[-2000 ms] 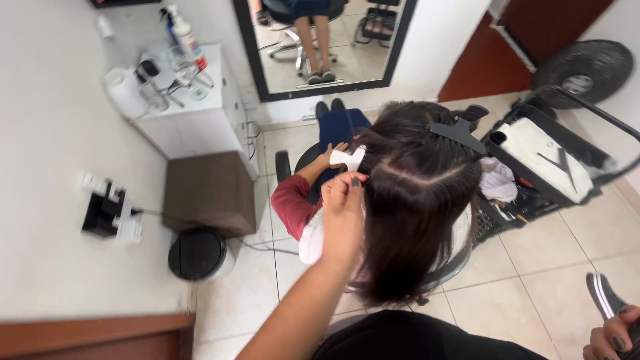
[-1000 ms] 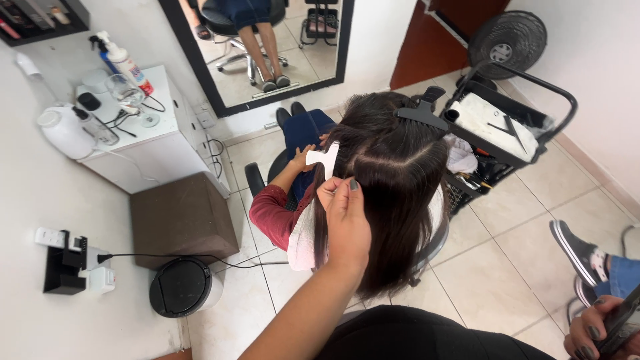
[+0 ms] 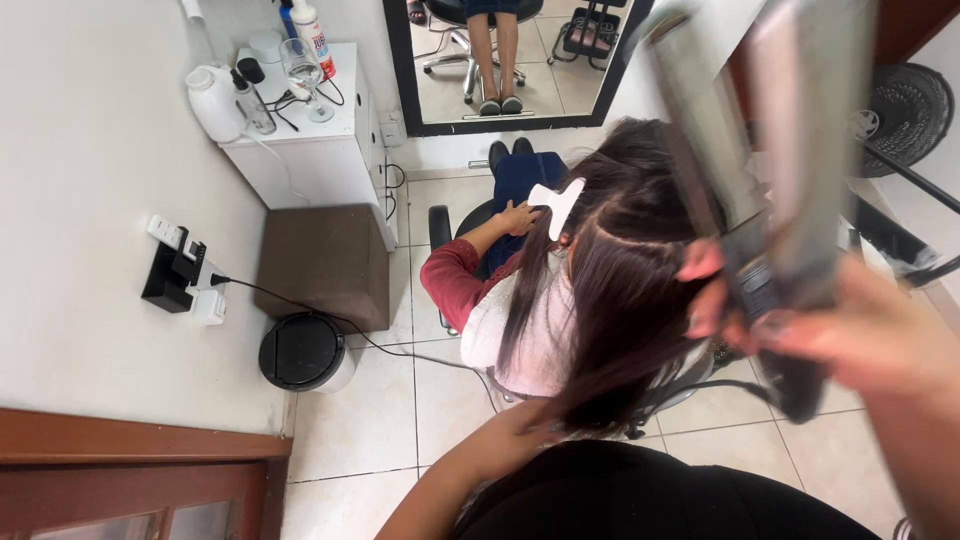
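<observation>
A person sits facing the mirror with long dark hair (image 3: 622, 307) hanging down the back, parted across the crown. A white hair clip (image 3: 556, 207) holds hair at the left side of the head, and a pinkish towel (image 3: 529, 322) covers the shoulders. My left hand (image 3: 529, 435) is low at the ends of the hair, its fingers partly hidden by strands. My right hand (image 3: 787, 319), raised at the right and blurred, grips a flat iron (image 3: 772, 240) whose two plates point up and stand apart. The iron hides part of the head's right side.
A power cord (image 3: 405, 352) runs from the wall outlet past a black-lidded bin (image 3: 304, 352) and a brown box-shaped stool (image 3: 322, 262). Bottles and a glass (image 3: 304, 75) stand on a white cabinet (image 3: 300, 157). A framed mirror (image 3: 517, 67) is ahead; a black fan (image 3: 904, 120) stands at right.
My left hand has left the hair beside the white clip and moved down to the hair ends. My right hand has come up from the lower right with the flat iron.
</observation>
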